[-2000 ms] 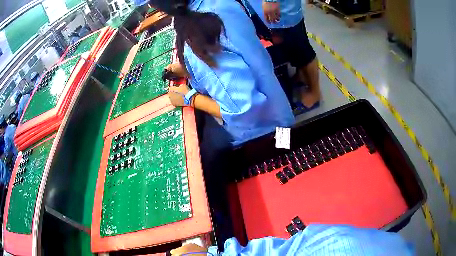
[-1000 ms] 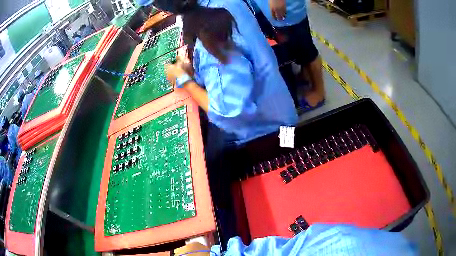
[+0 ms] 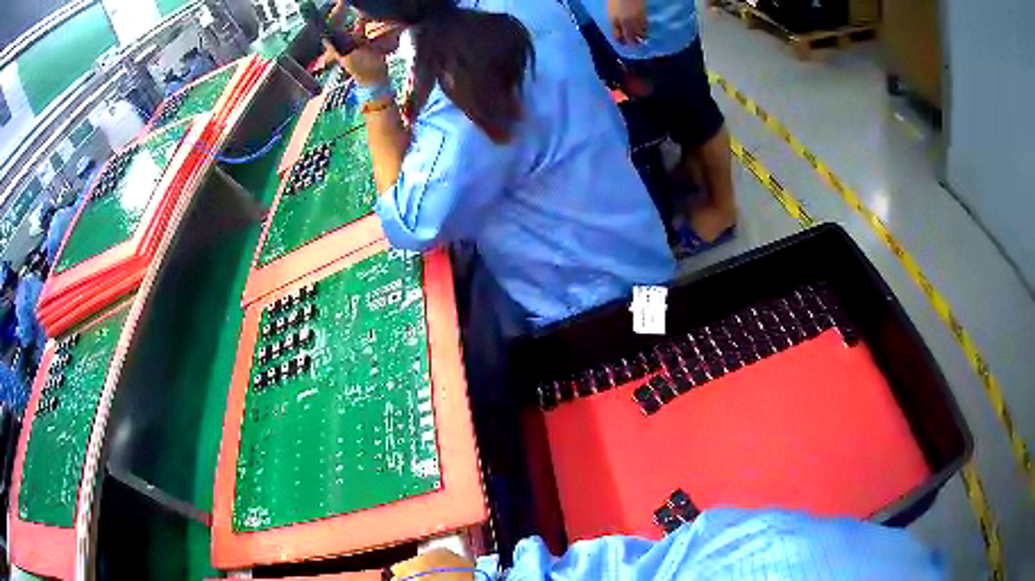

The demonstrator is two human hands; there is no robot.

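Observation:
A green printed circuit board (image 3: 341, 397) lies on a red foam board (image 3: 462, 454), with several black square components (image 3: 288, 335) in its upper left part. At the bottom edge, a light blue sleeve comes in from the right and ends at a sliver of my right hand or wrist (image 3: 434, 563), just below the foam board. A thin blue cord crosses it. The picture's edge cuts off the fingers, so what they hold is hidden. My left hand is out of the picture.
A black parts bin (image 3: 953, 420) stands at the right, with rows of black components on its red liner sheet (image 3: 749, 454). A worker in a blue smock bends over further boards ahead, another person stands behind. Stacked red foam boards (image 3: 102, 297) are at the left.
The other worker's hand has moved from the board ahead, up and away along the line, and that worker's sleeve now reaches the near board's top edge. My sleeve has hardly moved.

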